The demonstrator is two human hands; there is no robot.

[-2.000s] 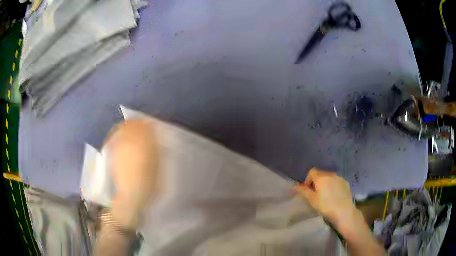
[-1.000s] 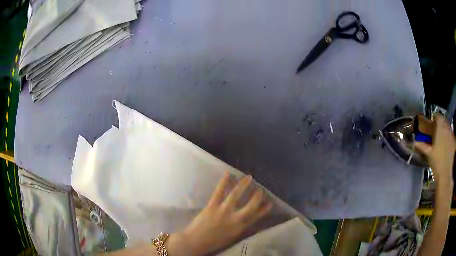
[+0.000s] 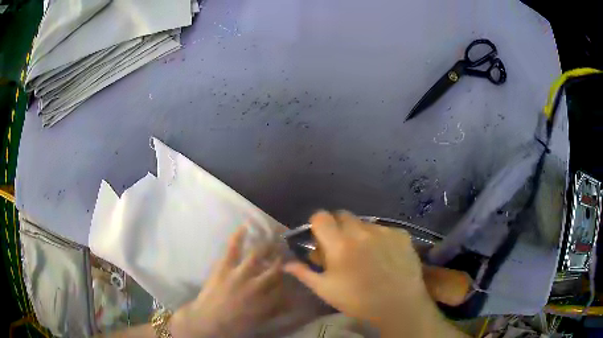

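Note:
A light grey garment panel [image 3: 178, 218] lies on the near left of the pressing table, its notched end to the left and its near part over the table edge. My left hand [image 3: 248, 280], slightly blurred, lies spread on the panel. My right hand [image 3: 370, 270] is closed around the steam iron and mostly covers it. The iron's wooden handle [image 3: 448, 284] shows at its right. The iron is at the panel's long far edge; its soleplate contact is hidden.
Black shears [image 3: 455, 76] lie at the far right. A stack of grey panels [image 3: 109, 56] is at the far left. The hose [image 3: 492, 191] runs across the right side. The iron rest [image 3: 583, 221] is at the right edge. Folded cloth [image 3: 56, 277] hangs near left.
My right hand has brought the iron from the right table edge left to the panel, with the hose trailing. My left hand has shifted left along the panel.

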